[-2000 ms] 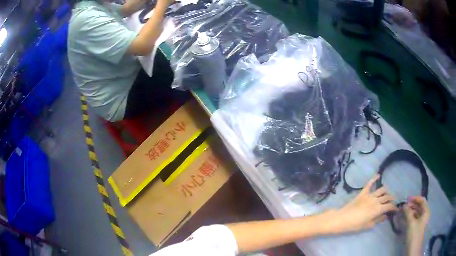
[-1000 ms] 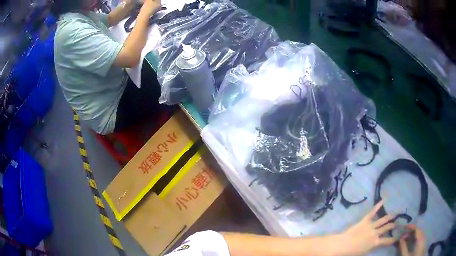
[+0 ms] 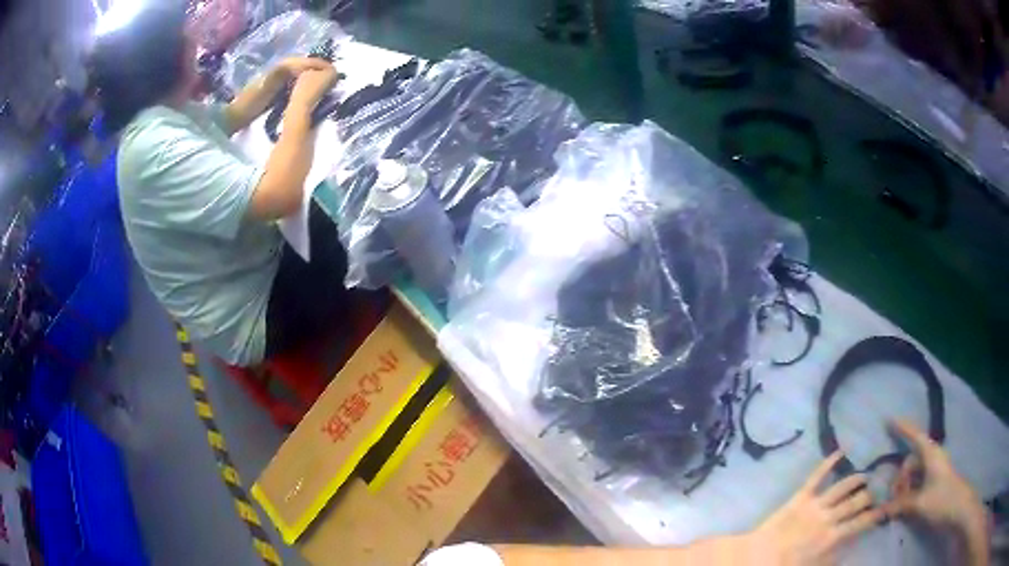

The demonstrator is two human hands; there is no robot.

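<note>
A black headband [image 3: 882,352] lies on the white foam sheet [image 3: 708,515] at the lower right, its arch away from me. My left hand [image 3: 824,522] is at its open end, fingers spread around a small dark part. My right hand [image 3: 935,486] meets it there, thumb and fingers curled on the same small part, perhaps a yoke [image 3: 882,461]. The fingers hide most of it. Loose black yokes [image 3: 756,431] lie beside the clear bag of black parts [image 3: 664,299].
A grey dispenser bottle [image 3: 414,221] stands past the bag. Cartons [image 3: 349,431] sit left of the bench. A seated person [image 3: 194,210] works further along. The green conveyor [image 3: 841,238] carries headbands on the far side. Blue bins [image 3: 83,486] are on the floor.
The view has shifted, showing more of the seated person. My hands stay at the headband's open end; my right hand's fingers now reach up inside the arch. The headband lies in about the same place.
</note>
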